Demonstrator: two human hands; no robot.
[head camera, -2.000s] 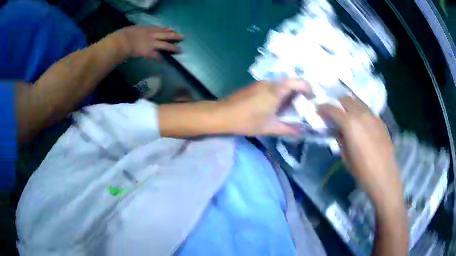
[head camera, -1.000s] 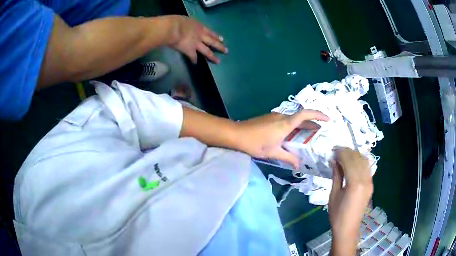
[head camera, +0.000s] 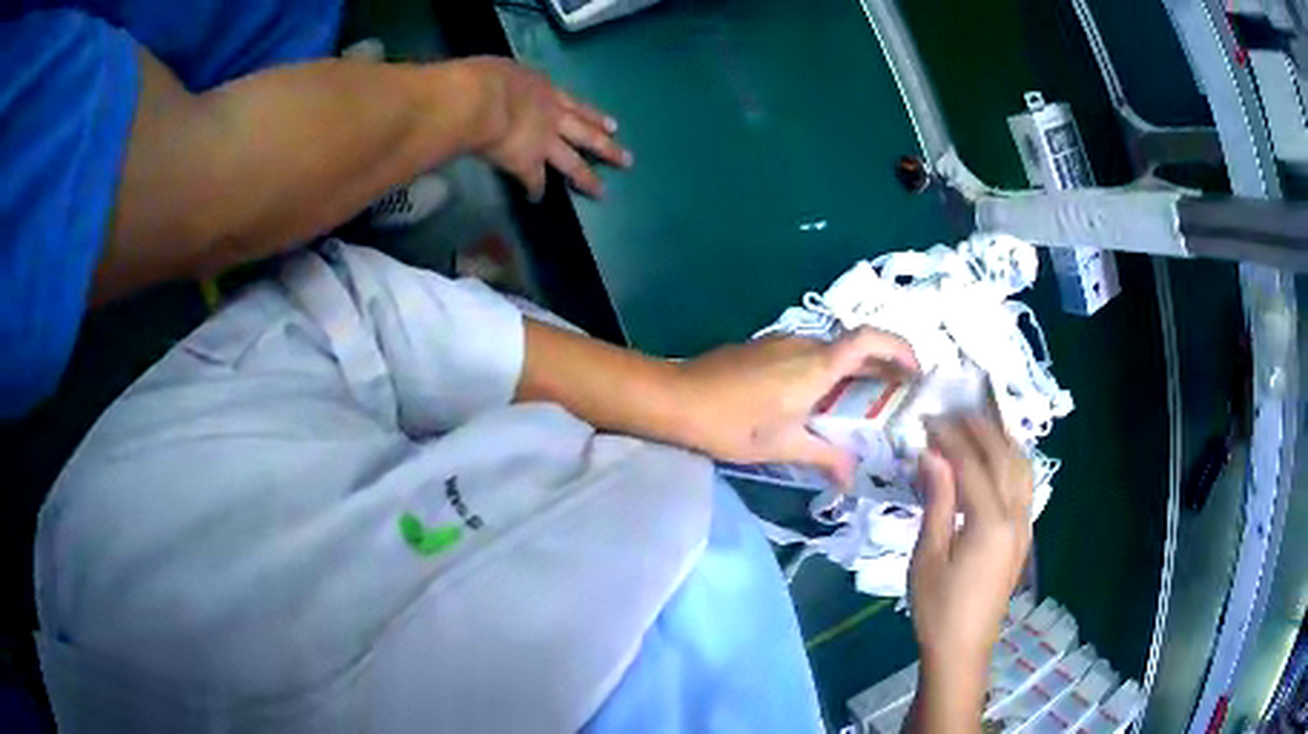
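My left hand grips a white retail box with a red-orange printed band, in front of the pile of white straps. My right hand is at the box's open end, slightly blurred, its fingers over a pale flap or wad. I cannot tell whether its fingers hold anything. Loose straps hang around and below the box. The far part of the box is hidden by my hands.
Waiting cartons stand in a row at bottom right. One box lies beyond the taped metal rail. Another person's arm rests a hand on the green table's edge at left. A scale's corner shows at top.
The view has steadied since the earliest frame. My left hand keeps its grip on the box. My right hand, lower and further right before, has shifted at the box end, its fingers now more spread.
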